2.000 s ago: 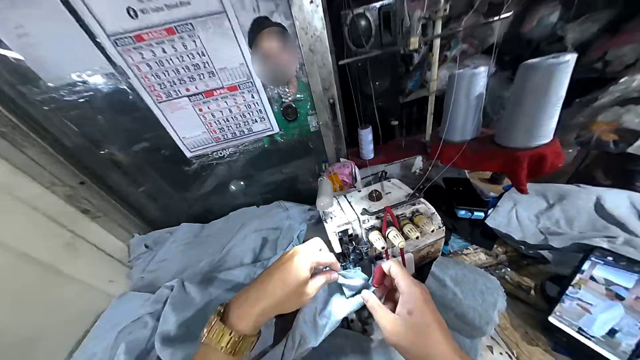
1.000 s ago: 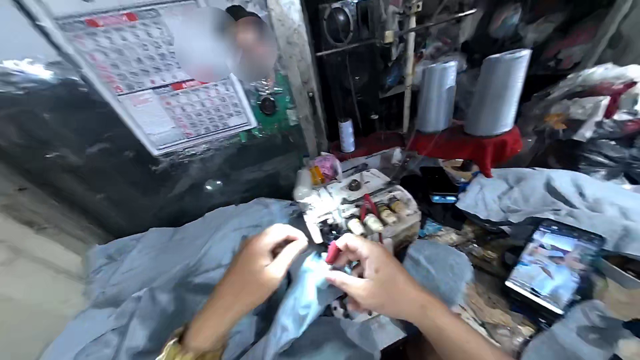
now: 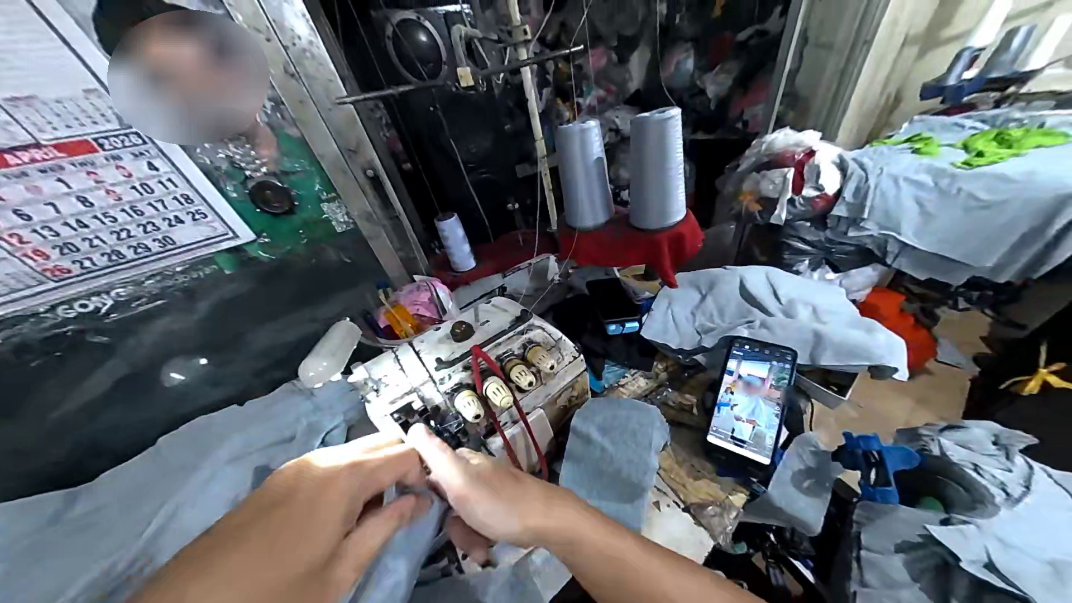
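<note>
A white overlock sewing machine with several cream tension dials and a red cord looped over it stands at centre. Right at its needle area, my left hand and my right hand come together, fingertips touching or nearly so. Light blue fabric hangs beneath the fingers, and my left hand is closed on it. My right hand is bent over the same spot; its fingertips are partly hidden, so what it grips cannot be told. More light blue fabric spreads over the left side.
Large grey thread cones stand on red cloth behind the machine, beside a thin thread stand pole. A lit smartphone leans upright at the right. Fabric pieces lie around it. A calendar hangs at the left.
The view has swung right, bringing more of the room in. My hands, apart one second ago, are now together at the machine's front. The red item in my right fingers earlier no longer shows.
</note>
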